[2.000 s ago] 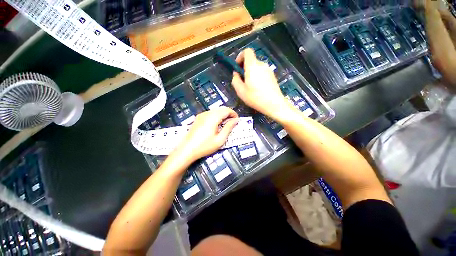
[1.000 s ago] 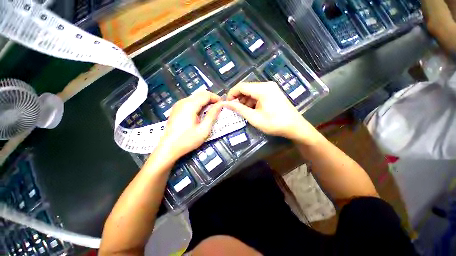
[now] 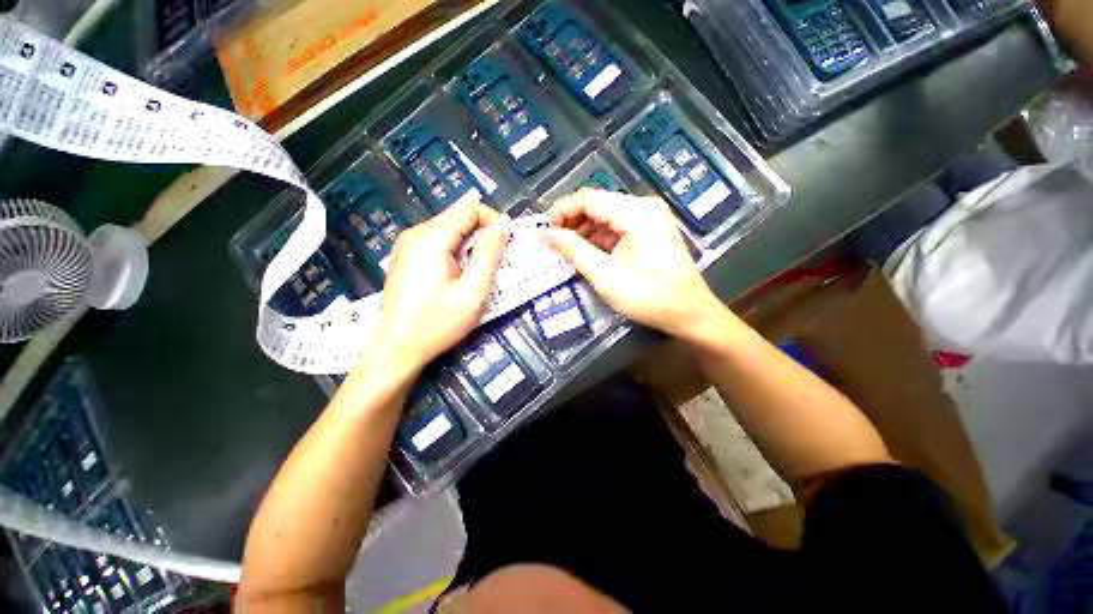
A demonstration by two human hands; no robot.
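A long white label strip [image 3: 314, 341] curls from the upper left to my hands, over a clear blister tray [image 3: 749, 198] of dark teal phone bodies [image 3: 680, 168]. My left hand [image 3: 446, 278] holds the strip near its end. My right hand [image 3: 626, 252] is at the strip's end, thumb and index finger close together; whether a label is between them cannot be told. Several phones in the tray bear white labels [image 3: 603, 80]. The hands and strip cover the tray's middle.
A white desk fan [image 3: 42, 270] stands at the left. An orange-brown board [image 3: 312, 54] lies at the far edge. Neighbouring trays [image 3: 779, 114] sit at the upper right and lower left. An open cardboard box [image 3: 893, 396] is below the bench edge. White cloth [image 3: 1001, 264] is at the right.
My right hand has come from the upper tray down to the strip's end beside my left hand. The dark teal phone it held now lies out of my hand. The view has shifted.
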